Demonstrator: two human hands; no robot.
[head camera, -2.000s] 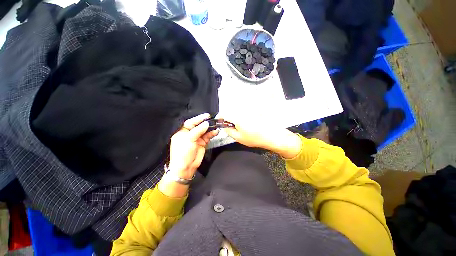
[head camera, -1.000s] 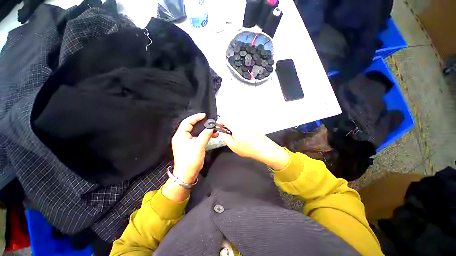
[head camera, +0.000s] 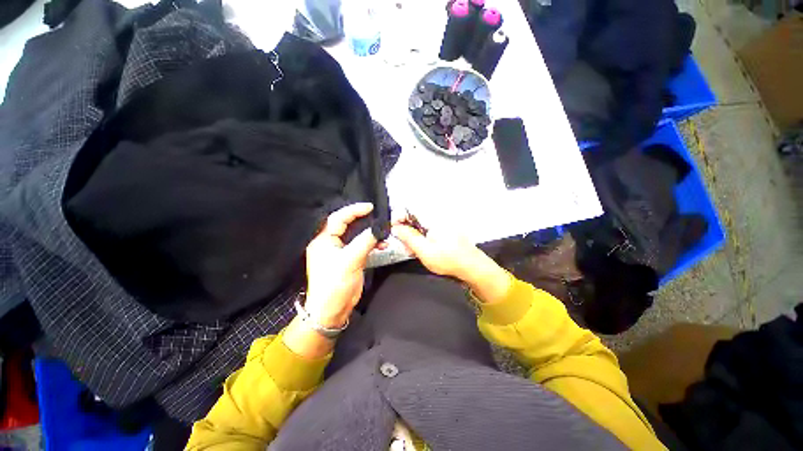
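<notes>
The large dark garment (head camera: 220, 185), black inside and finely checked outside, lies heaped over the table at left. My left hand (head camera: 339, 264) pinches its dark edge (head camera: 380, 207) between thumb and fingers at the table's near edge. My right hand (head camera: 440, 249) is just to the right, its fingertips almost touching the left ones. Small dark snips (head camera: 412, 222) stick out of the right hand. No needle or thread can be made out, and no button can be told between the fingertips.
A round bowl of dark buttons (head camera: 451, 114) and a black smartphone (head camera: 515, 153) are on the white table (head camera: 555, 201). Thread cones with pink tops (head camera: 482, 33) stand behind the bowl, a clear bottle (head camera: 365, 40) beside a grey wrap. Blue crates (head camera: 709, 225) with dark garments are at right.
The small dark disc between my left fingertips one second ago no longer shows; the left hand now pinches the garment edge. The snips point up from my right hand. The view has shifted slightly.
</notes>
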